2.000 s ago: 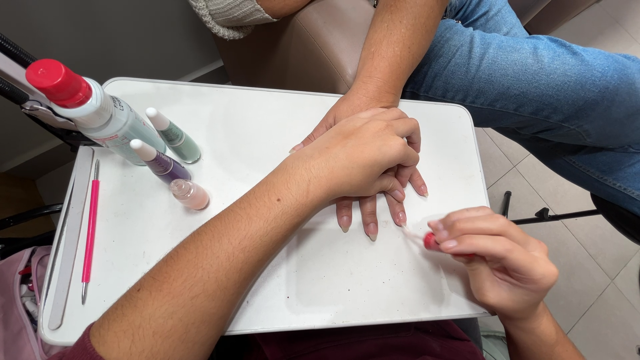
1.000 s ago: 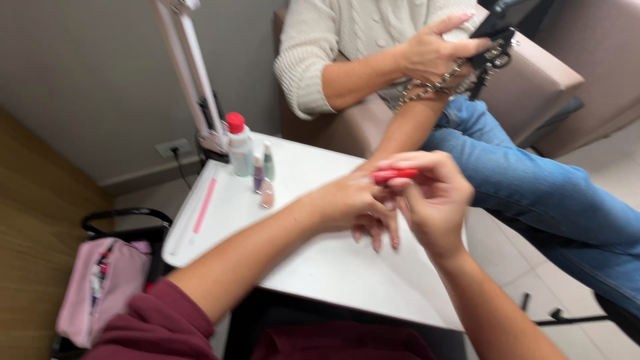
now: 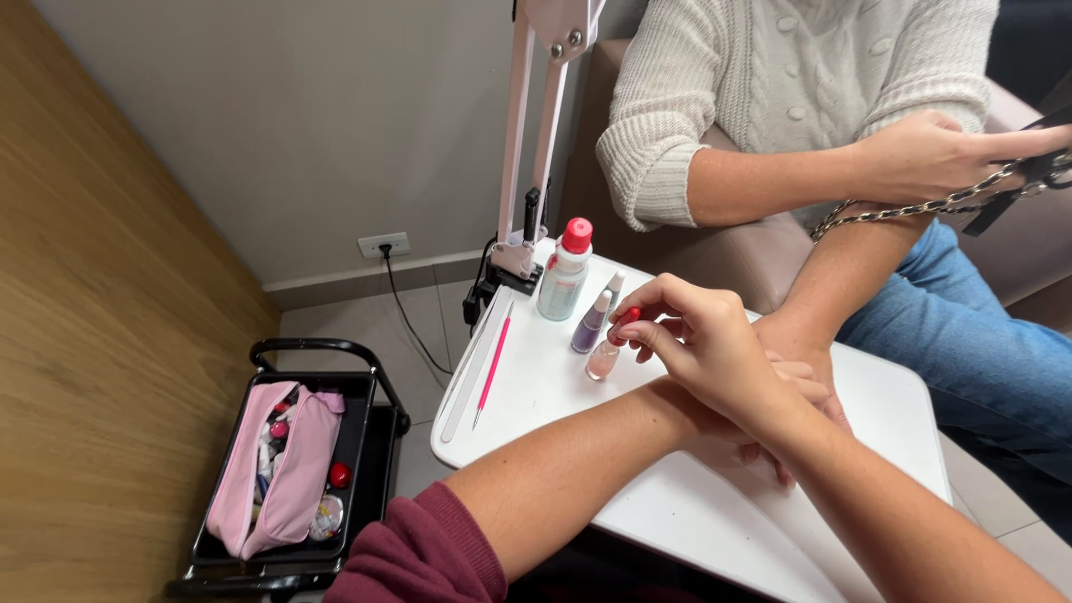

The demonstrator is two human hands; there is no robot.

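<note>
My right hand [image 3: 699,339] holds the red cap [image 3: 625,325] of a nail polish brush between thumb and fingers, at the neck of a small pale pink polish bottle [image 3: 602,360]. Crossing under my right wrist, my left hand [image 3: 754,402] rests on the other person's hand [image 3: 796,339] on the white table [image 3: 662,511]; my left fingers are partly hidden. Beside the pink bottle stand a purple polish bottle [image 3: 590,325] and a green one [image 3: 614,289], both with white caps. A larger clear bottle with a red cap [image 3: 562,285] stands behind them.
A pink metal-tipped tool [image 3: 494,365] and a nail file [image 3: 474,378] lie at the table's left edge, near the clamped lamp arm [image 3: 515,142]. A black trolley [image 3: 368,435] holds an open pink pouch [image 3: 306,477]. The seated person's other hand [image 3: 930,159] holds a dark device with a chain strap.
My right hand has moved with the red-capped brush from beside the other person's fingertips to the pink bottle. My left hand stays over the person's hand. The view has swung left.
</note>
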